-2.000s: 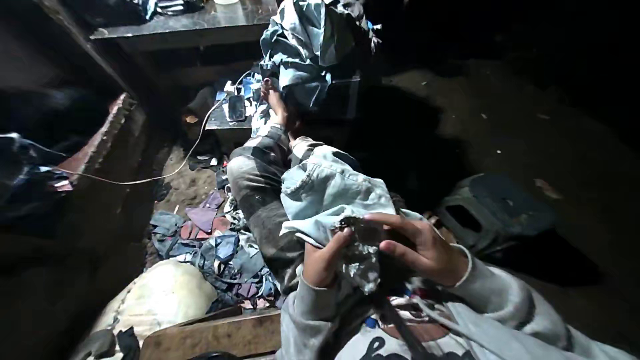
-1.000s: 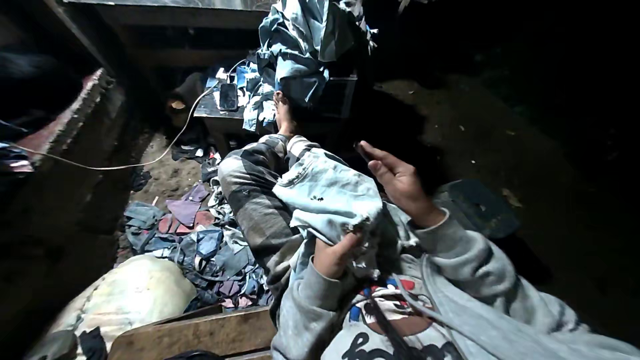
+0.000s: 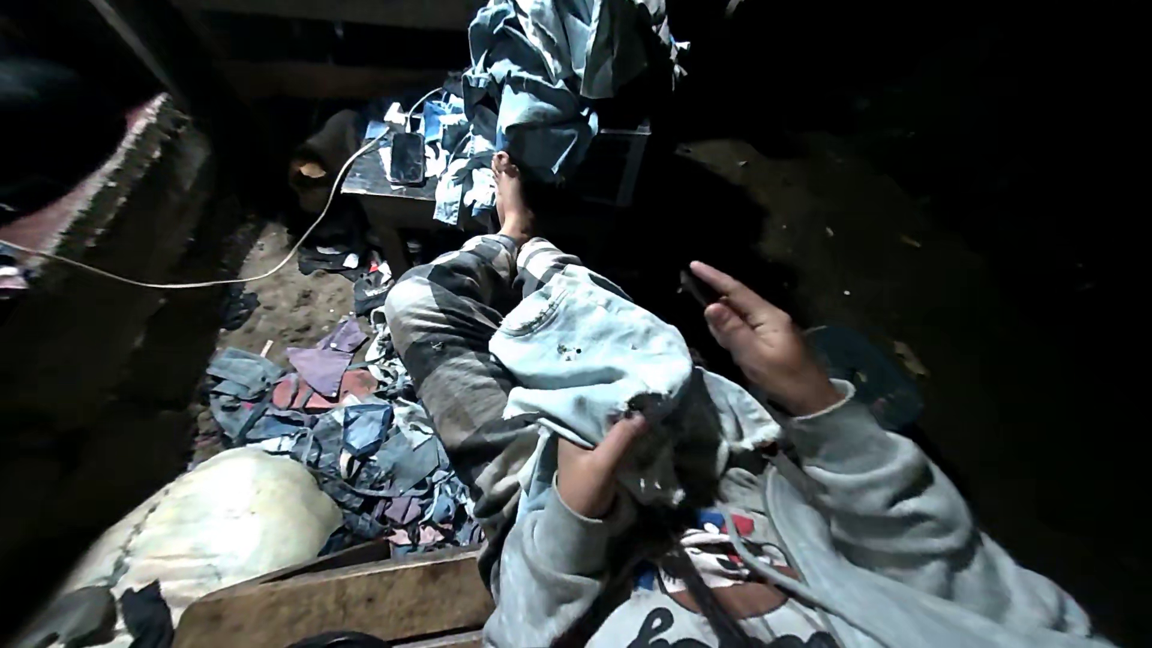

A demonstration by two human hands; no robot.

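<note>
A light-blue denim piece (image 3: 594,346) with frayed edges and small holes lies across my lap, over plaid trousers. My left hand (image 3: 601,463) grips its near edge, thumb on top beside a dark frayed spot; its other fingers are hidden under the cloth. Up and to the right, my right hand (image 3: 760,337) is raised off the denim, pinching a small dark object (image 3: 699,288) between thumb and fingers. What that object is cannot be told.
Denim scraps (image 3: 360,432) cover the ground at left beside a pale stuffed sack (image 3: 234,513) and a wooden board (image 3: 333,603). Ahead, a low table (image 3: 382,184) bears a phone (image 3: 408,159) and piled denim (image 3: 549,90). A white cable (image 3: 225,283) crosses at left.
Two seconds ago both hands were together at the denim's near edge. My right hand has since moved away, up and to the right, while my left hand has stayed on the cloth.
</note>
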